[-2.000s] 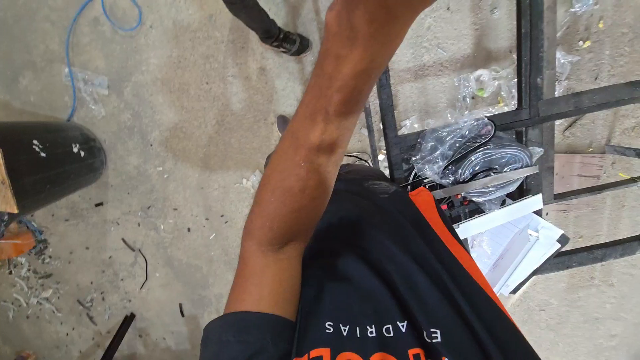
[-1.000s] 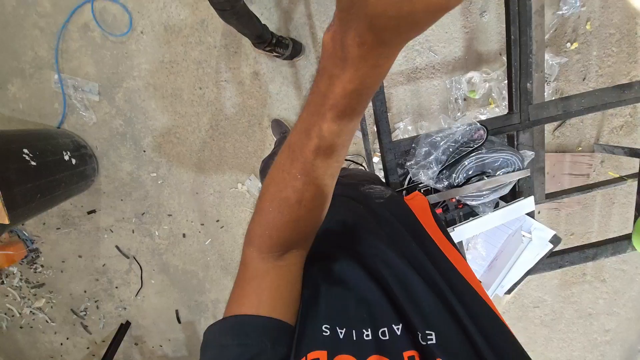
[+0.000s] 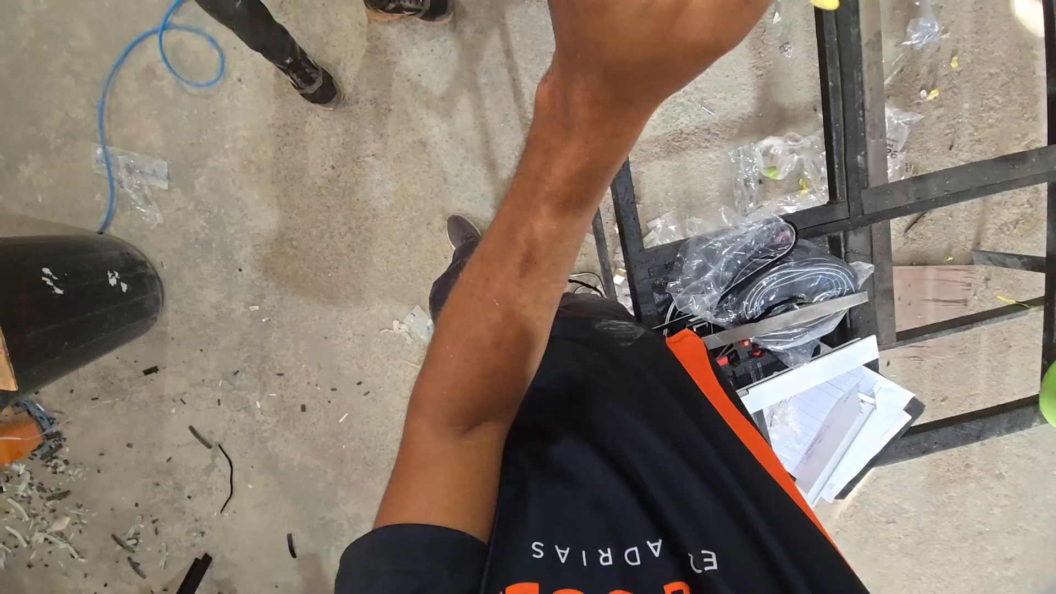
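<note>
My left forearm crosses the middle of the view from a dark sleeve, and the back of my left hand (image 3: pixel 660 41) shows at the top edge. Its fingers lie beyond the frame, so what they hold or touch is hidden. My right hand is not in view. To the right of the arm stands a black metal frame (image 3: pixel 957 183). By its near corner lie coiled items in clear plastic wrap (image 3: pixel 796 289), a flat metal strip (image 3: pixel 788 320) and a clipboard with papers (image 3: pixel 850 429).
A large black cylinder (image 3: pixel 78 309) is at the left, with a blue hose (image 3: pixel 106 124) beyond it. Another person's leg and shoe (image 3: pixel 313 81) are at the upper left, with more footwear (image 3: pixel 408 8) at the top edge. Scraps (image 3: pixel 58 528) litter the concrete floor at the lower left.
Another person's leg at the upper left has shifted slightly, and more footwear has appeared at the top edge. My left arm remains stretched toward the top.
</note>
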